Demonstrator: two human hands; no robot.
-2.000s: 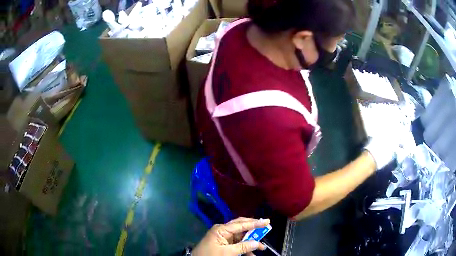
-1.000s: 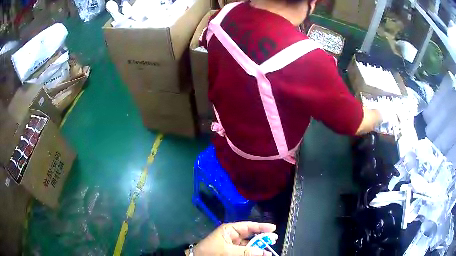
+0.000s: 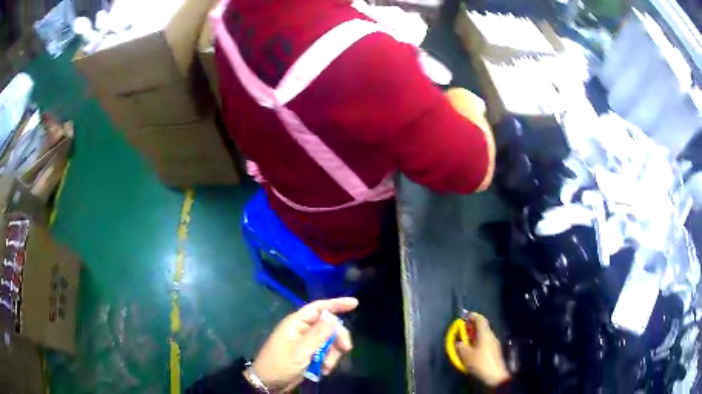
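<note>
My left hand (image 3: 299,348) is low in the middle of the view, over the floor side of the bench edge. It holds a small blue-and-white item (image 3: 319,360) between thumb and fingers; I cannot tell exactly what it is. My right hand (image 3: 483,352) is at the lower right, over the dark bench (image 3: 439,254). Its fingers are at the yellow handles of the scissors (image 3: 456,343), one finger seemingly through a loop. The short blades point away from me.
A person in a red top (image 3: 331,115) sits on a blue stool (image 3: 281,258) ahead. White plastic parts (image 3: 635,285) and black shells (image 3: 554,308) are heaped right. Cartons with white parts (image 3: 512,77) stand farther up the bench. Large cartons (image 3: 154,108) stand on the green floor.
The view has turned right and down. My right hand and the yellow scissors have come into view. My left hand still holds the blue-and-white item. The person's arm has drawn nearer their body.
</note>
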